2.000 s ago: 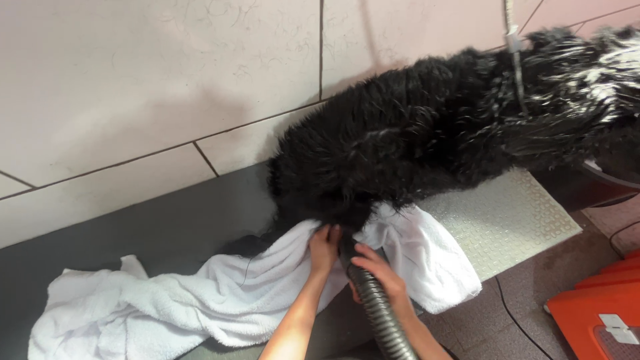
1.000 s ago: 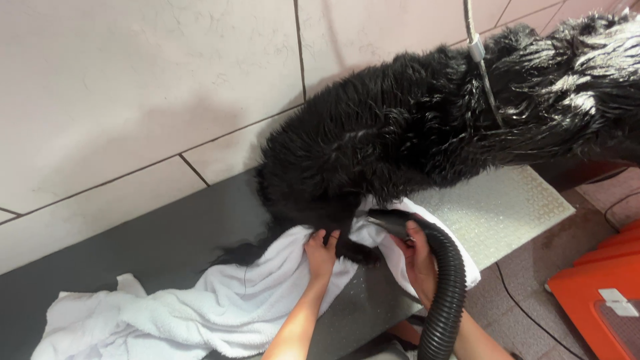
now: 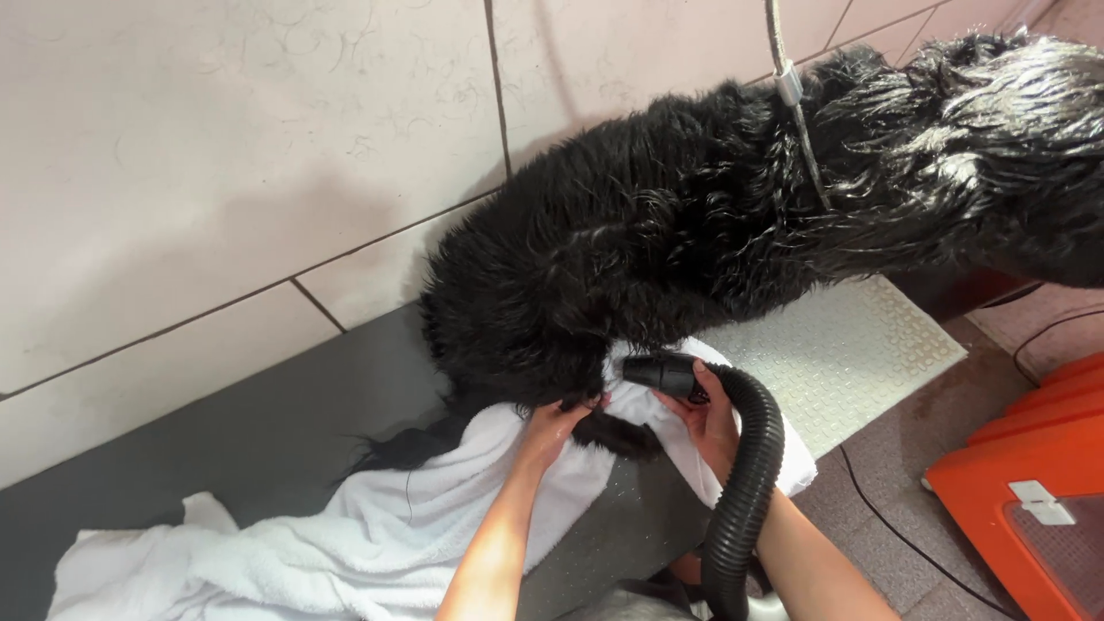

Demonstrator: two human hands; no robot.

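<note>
A black dog [image 3: 569, 233] with wet, long fur stands on a dark grey table along a tiled wall. My right hand [image 3: 709, 423] grips the black nozzle [image 3: 660, 373] of a dryer with a ribbed black hose [image 3: 752, 474]; the nozzle points left at the dog's hind leg. My left hand [image 3: 556, 427] is closed around the upper part of that leg, its fingertips partly hidden by fur. The dog's hind paw [image 3: 617, 434] extends to the right below my left hand. A white towel [image 3: 285, 543] lies rumpled under the leg and tail, with another part behind the nozzle.
A grooming loop cable [image 3: 804, 142] hangs down around the dog's body. Beneath the dog lies a pale textured mat [image 3: 849, 362] at the table's right part. On the floor at the right are an orange pet crate [image 3: 1026, 431] and a thin black cord [image 3: 897, 526].
The nozzle, low between both hands two seconds ago, now points left from the right side of the leg. My left hand has moved from the towel beside the paw up onto the leg.
</note>
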